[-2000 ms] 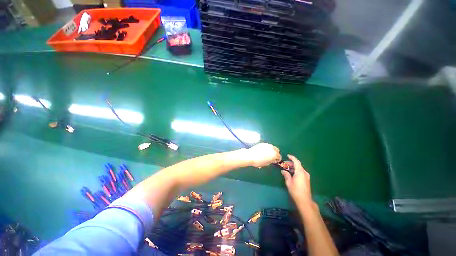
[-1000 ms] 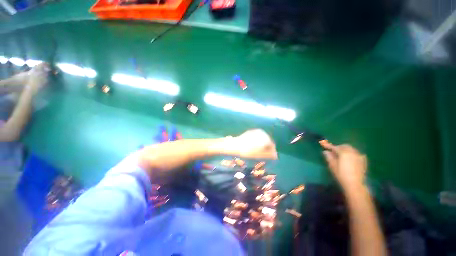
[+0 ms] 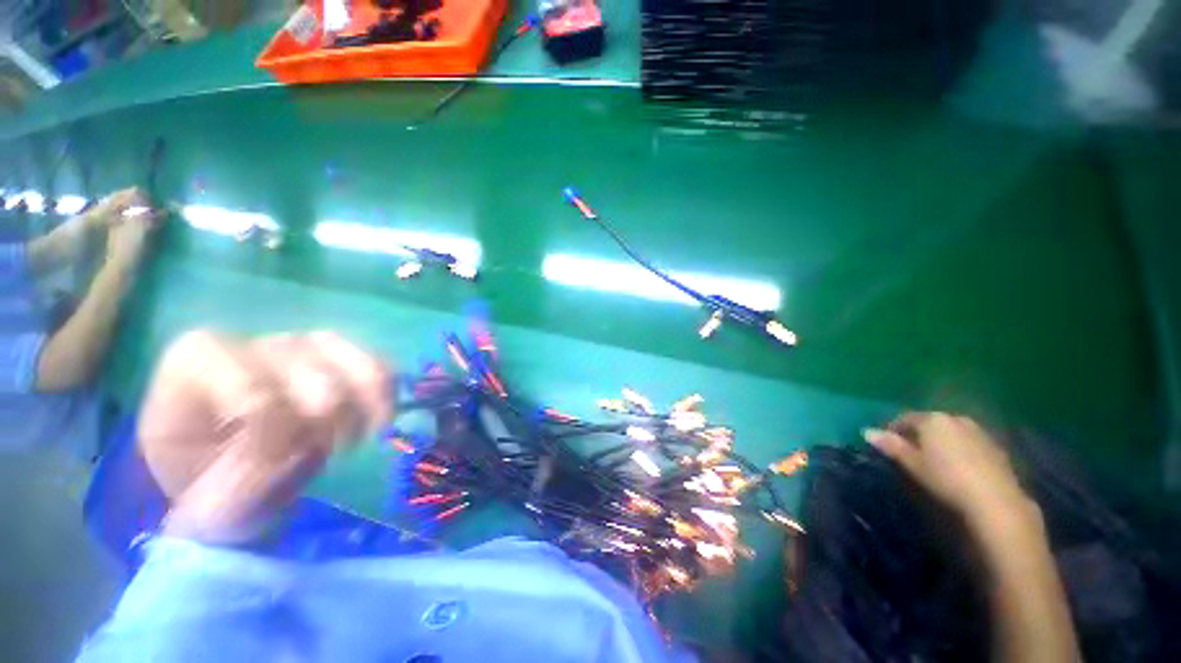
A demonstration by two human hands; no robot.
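My left hand [image 3: 266, 421] is large and blurred at the lower left, its fingers curled; I cannot tell if it holds anything. My right hand [image 3: 956, 469] is at the near edge of the heap of black parts [image 3: 855, 557]; its grip is unclear. A bundle of leads [image 3: 557, 479] fans out between my hands, with red and blue tips left and copper tips right. A cable lead [image 3: 654, 269] lies alone on the green conveyor belt [image 3: 907, 285], its blue and red end at upper left and its two shiny tips at lower right.
Another lead [image 3: 438, 259] lies further left on the belt. Another person's hands [image 3: 123, 220] are at the far left. Across the belt are an orange tray [image 3: 389, 61] with black pieces, a small black box [image 3: 573, 33] with red contents, and a dark ribbed stack [image 3: 790, 52].
My left hand has swung left, away from the belt. My right hand has left the lead on the belt and moved down to the black heap. The lead now lies free of my hands.
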